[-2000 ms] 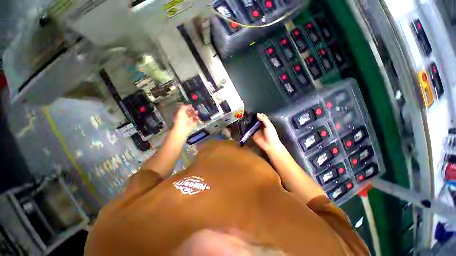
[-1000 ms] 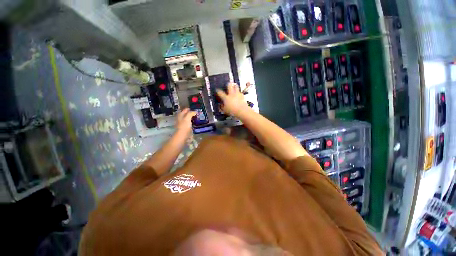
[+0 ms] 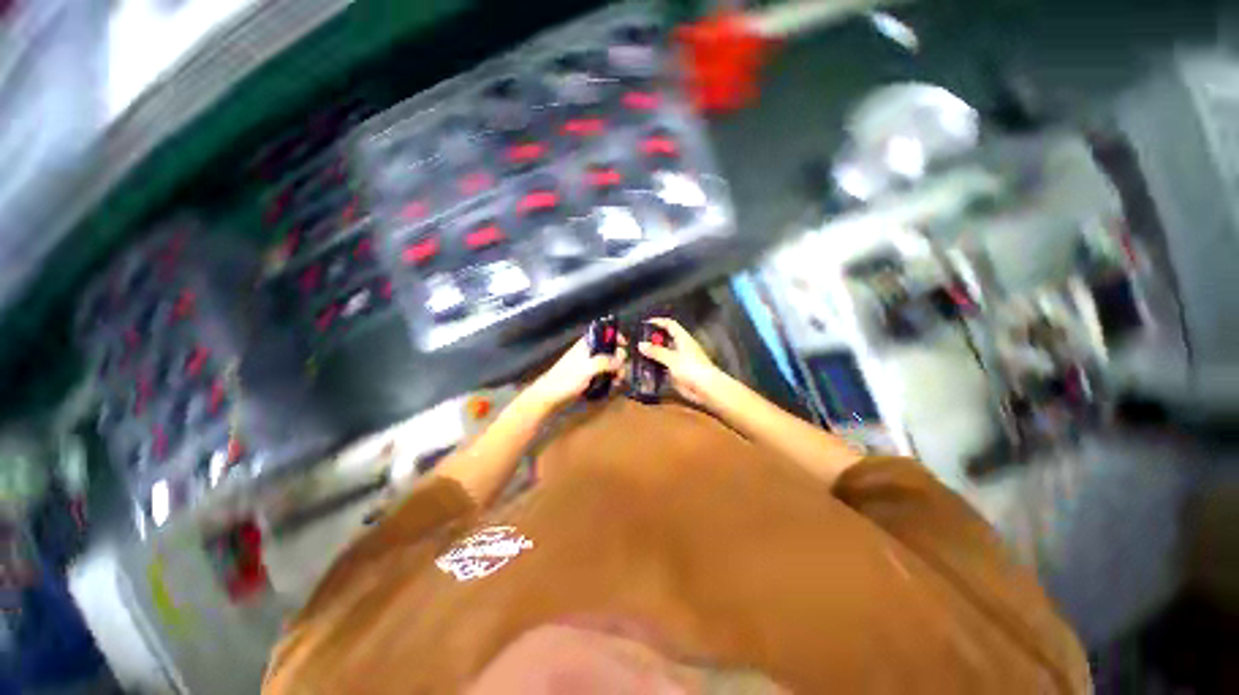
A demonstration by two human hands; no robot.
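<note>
My left hand (image 3: 584, 364) is closed around a black device housing (image 3: 602, 356) with a red spot near its upper end. My right hand (image 3: 673, 356) holds a second black housing (image 3: 648, 363), also with a red spot. The two housings are upright side by side, close together in front of my chest. A clear blister tray (image 3: 438, 331) of black housings with red spots lies just beyond my hands, up and to the left. The view is blurred by motion.
A second tray (image 3: 136, 468) of housings is at the far left. A benchtop machine (image 3: 870, 346) with a blue-lit panel (image 3: 838, 386) is at the right. Bright red wrapping (image 3: 723, 61) is on a post at the top. A white fan (image 3: 908, 136) stands at the upper right.
My view has swung round from the machine fixtures to the trays. Both hands have left the machine and now hold a housing each in front of my chest.
</note>
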